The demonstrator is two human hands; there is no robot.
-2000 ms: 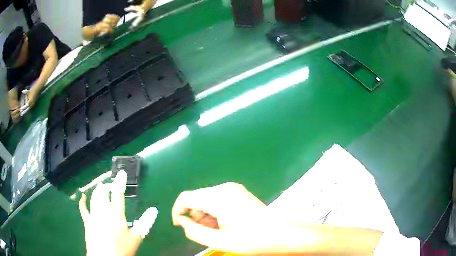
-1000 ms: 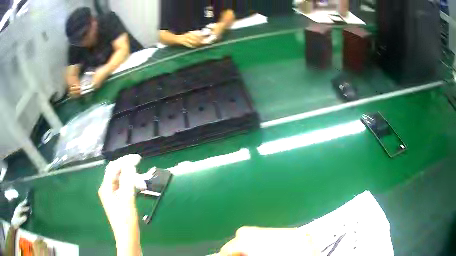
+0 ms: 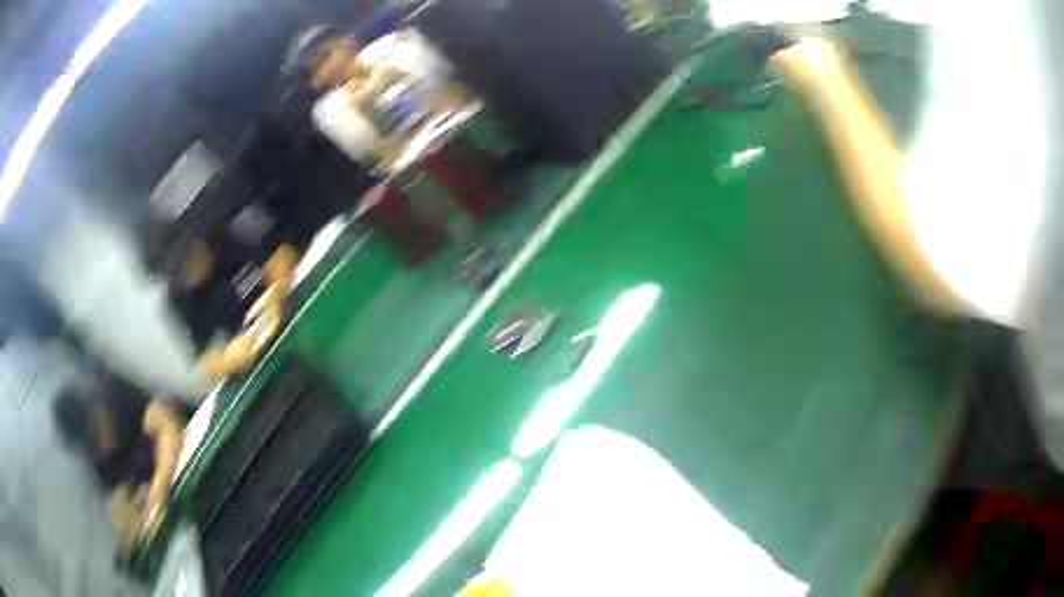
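Observation:
The view is strongly blurred. Neither of my hands is in view. Nearest in front of me lies a white work sheet (image 3: 636, 525), with a small part of the yellow-orange tray (image 3: 487, 588) at the bottom edge of the picture. Beyond the sheet, a blurred dark and silvery thing, likely a phone middle frame (image 3: 522, 334), lies on the green belt. I cannot make out its details.
Black blister trays (image 3: 280, 466) stand at lower left. Dark red blocks (image 3: 403, 219) stand beyond the pale line. Another person's bare forearm (image 3: 869, 175) reaches over the belt at right, near a dark flat thing (image 3: 729, 98). Other workers sit along the far side.
The view has swung right and tilted. Both my hands and the phone frame by my left hand have left the picture. The neighbour's arm at right has come into view.

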